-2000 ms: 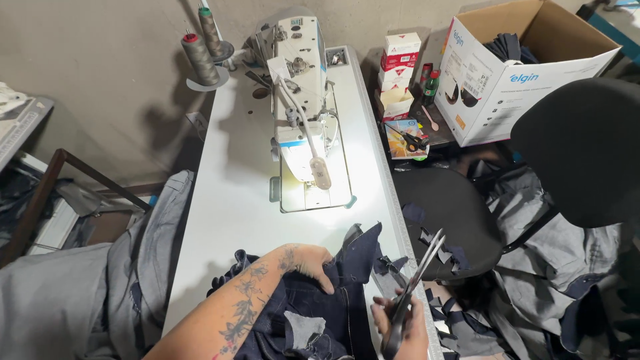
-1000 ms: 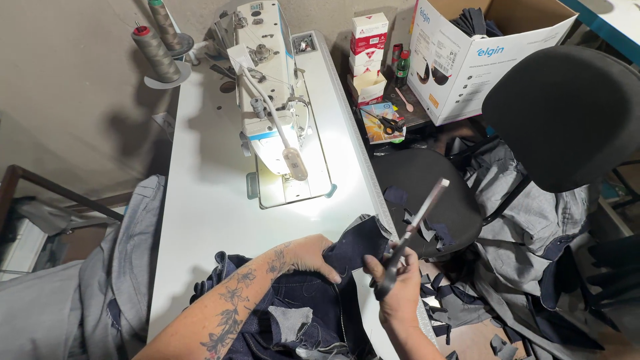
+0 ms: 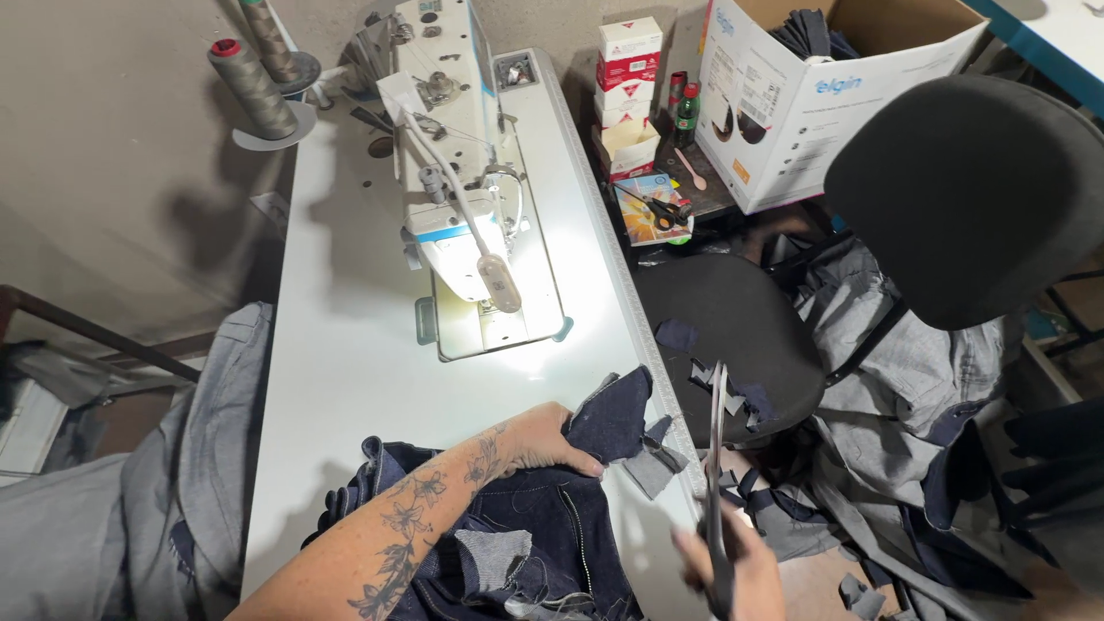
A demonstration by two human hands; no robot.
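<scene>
My left hand (image 3: 552,442) grips the upper part of a dark blue denim garment (image 3: 543,517) at the front of the sewing table, with a denim flap (image 3: 614,416) standing out past its fingers. Small cut scraps (image 3: 655,466) lie against that flap near the table's right edge. Just right of the garment, my right hand (image 3: 742,561), somewhat blurred, holds metal scissors (image 3: 716,483) with the blades pointing up and away. The blades look nearly closed and touch no cloth that I can see. Behind the hands stands an industrial sewing machine (image 3: 457,172), its lamp lighting the needle plate.
A black chair (image 3: 733,336) with denim scraps on its seat stands against the table's right side. Beyond it are a cardboard box (image 3: 776,112), small cartons (image 3: 628,86), a bottle (image 3: 686,116) and black-handled scissors (image 3: 664,211). Thread cones (image 3: 259,95) stand back left; grey denim (image 3: 207,448) hangs at left.
My right hand with the scissors has moved away from the denim flap, down towards the bottom of the view. My left hand still holds the garment.
</scene>
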